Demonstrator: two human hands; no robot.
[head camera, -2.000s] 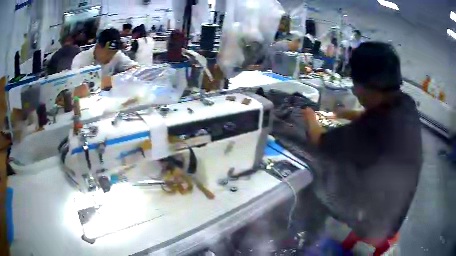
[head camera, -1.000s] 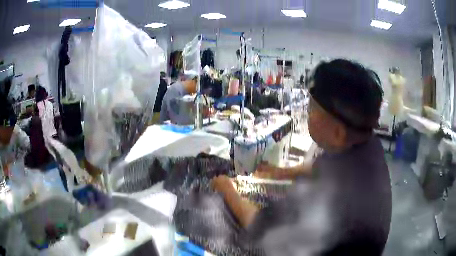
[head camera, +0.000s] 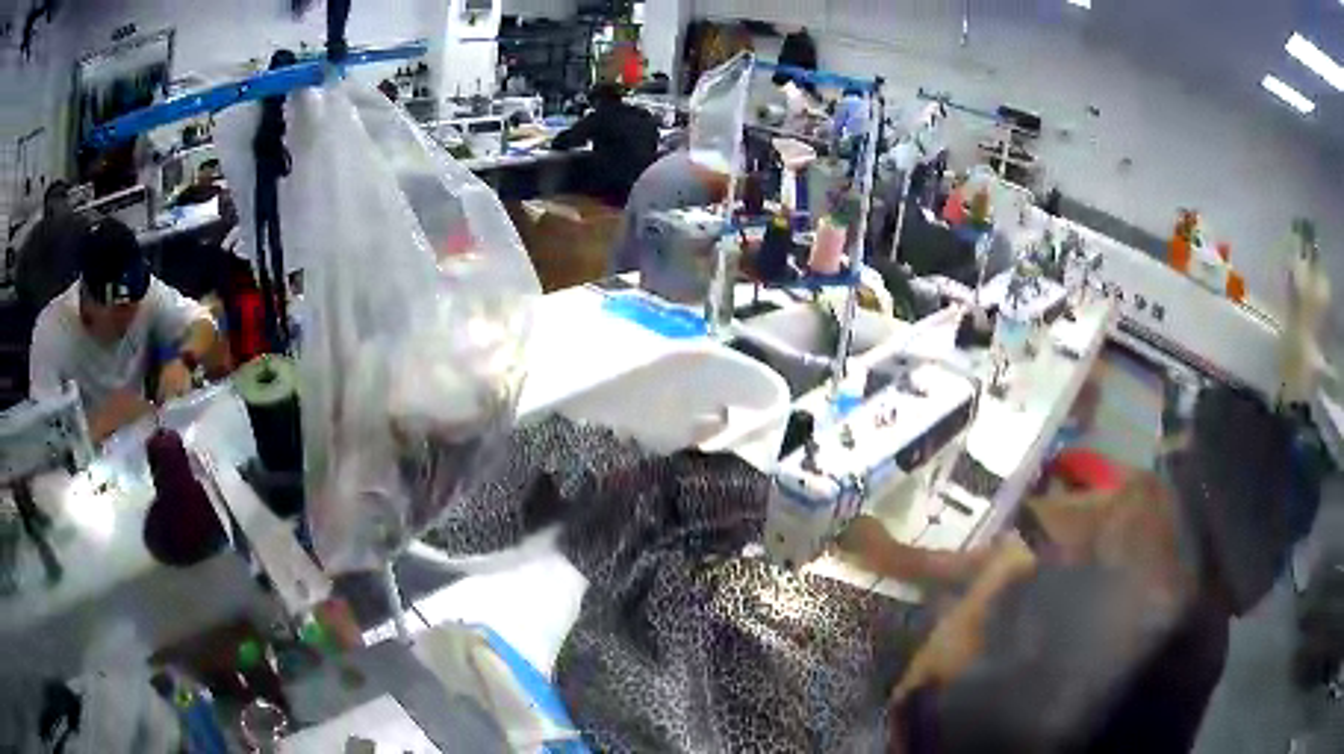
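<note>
Neither of my hands is in view. Nearest in front of me, a clear plastic bag (head camera: 413, 324) hangs below a blue bar (head camera: 221, 103). A maroon thread cone (head camera: 177, 501) and a dark cone with a pale green top (head camera: 270, 420) stand left of the bag. A small part of a white machine top (head camera: 366, 728) shows at the bottom edge. The needle area of that machine is out of the picture.
At right, a blurred person (head camera: 1061, 619) has an arm at another white sewing machine (head camera: 884, 435). Leopard-patterned cloth (head camera: 678, 619) spreads over that table and trough. A person in white (head camera: 118, 332) sits at left. More machines and workers are behind.
My view has turned away from the machine with the blue stripe and then tilted down a little. The person at right now shows lower and further right, blurred, and more patterned cloth shows.
</note>
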